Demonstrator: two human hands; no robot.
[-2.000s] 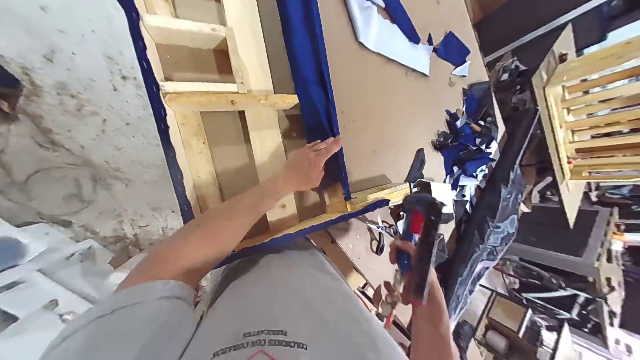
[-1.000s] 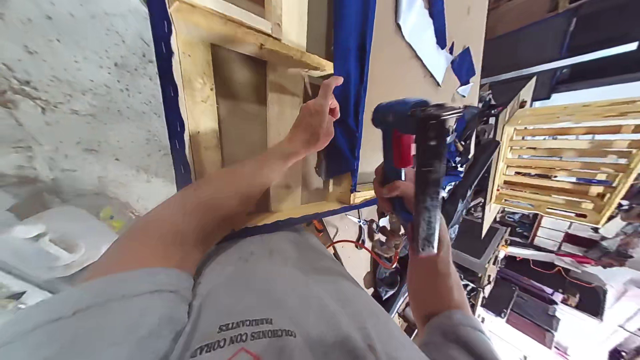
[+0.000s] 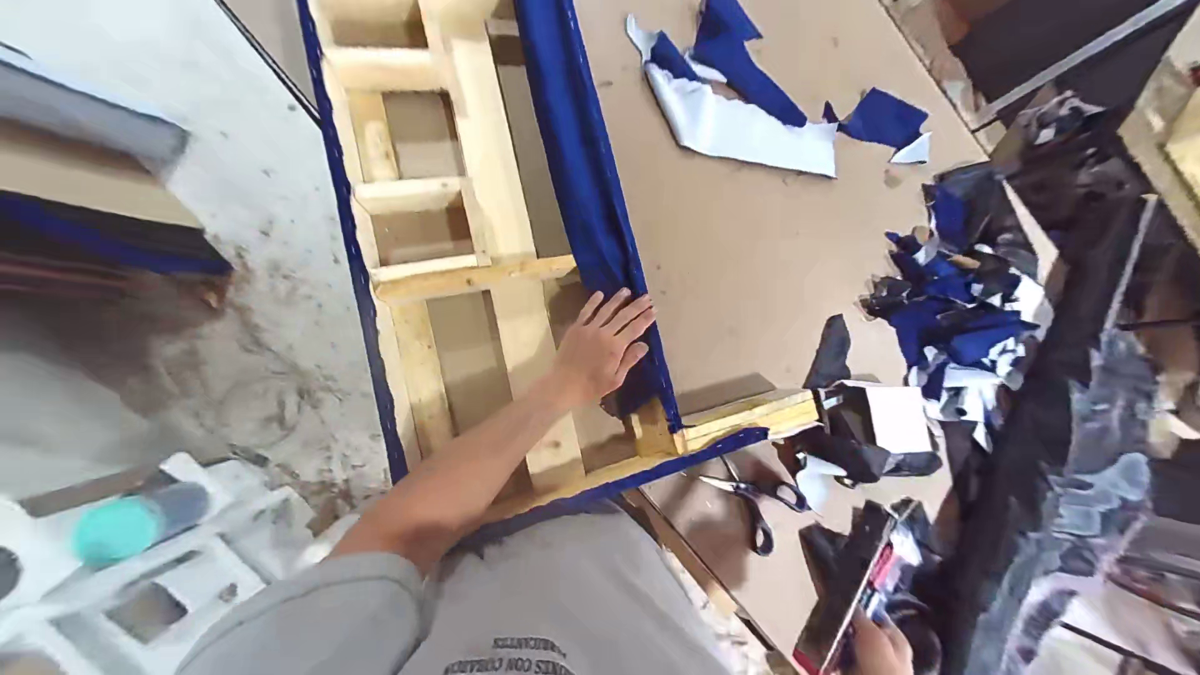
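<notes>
My left hand [image 3: 605, 352] lies with fingers spread on the blue fabric [image 3: 586, 178] along one side of a wooden frame [image 3: 511, 309]. Blue cloth also runs along the frame's other edges. At the lower right, my right hand [image 3: 879, 645] is closed on a dark tool [image 3: 867, 586] with red parts, blurred and seen nearly edge-on. Black-handled scissors [image 3: 759, 497] lie on the tabletop between that hand and the frame's corner.
Blue and white fabric offcuts [image 3: 741, 112] lie on the brown tabletop [image 3: 750, 253]. A heap of scraps [image 3: 966, 300] sits at its right edge, near a small open box [image 3: 886, 422]. White plastic containers [image 3: 169, 572] stand at the lower left.
My right hand has moved down and to the right with the tool. My left hand, pointing with one finger a second ago, now rests flat on the blue fabric. The view has shifted.
</notes>
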